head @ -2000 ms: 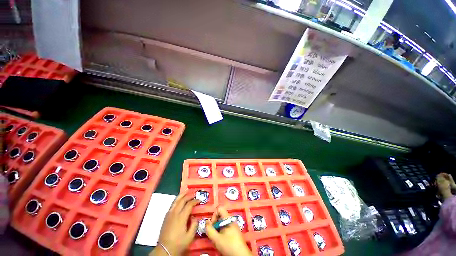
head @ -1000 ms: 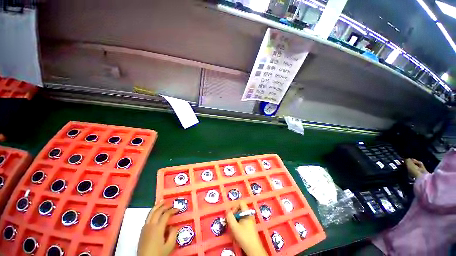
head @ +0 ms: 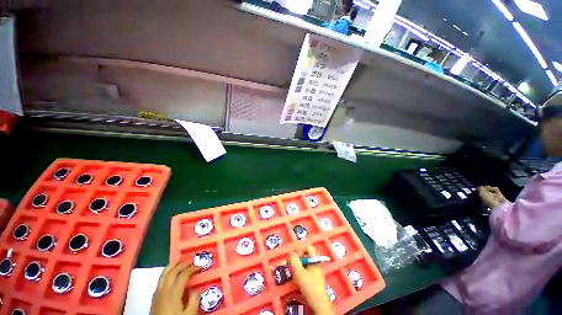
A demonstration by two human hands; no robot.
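Note:
An orange-red tray (head: pixel 229 266) with square pockets holds silver-rimmed watch heads, one (head: pixel 253 283) lying pale in its pocket. My right hand (head: pixel 311 286) is over the tray, holding a small blue-green tool (head: pixel 315 260) with a bright tip pointing right. Its fingertips are at a dark, reddish-looking watch head (head: pixel 283 274); whether they grip it is unclear. My left hand (head: pixel 174 290) is at the tray's left edge, fingers apart, fingertips beside another watch head (head: pixel 203 261). The lower edge of the picture cuts off both hands.
A second orange-red tray (head: pixel 86 221) of dark-faced watch heads is left, a white sheet (head: pixel 143 292) between the trays. A plastic bag (head: pixel 376 226) lies right. A neighbouring worker in pink (head: pixel 511 246) reaches to black trays (head: pixel 425 194). A colour chart (head: pixel 320 83) hangs behind.
The view has turned right, so the trays sit further left. My right hand has moved rightward along the tray row, from one watch head to another. My left hand stays at the tray's left side.

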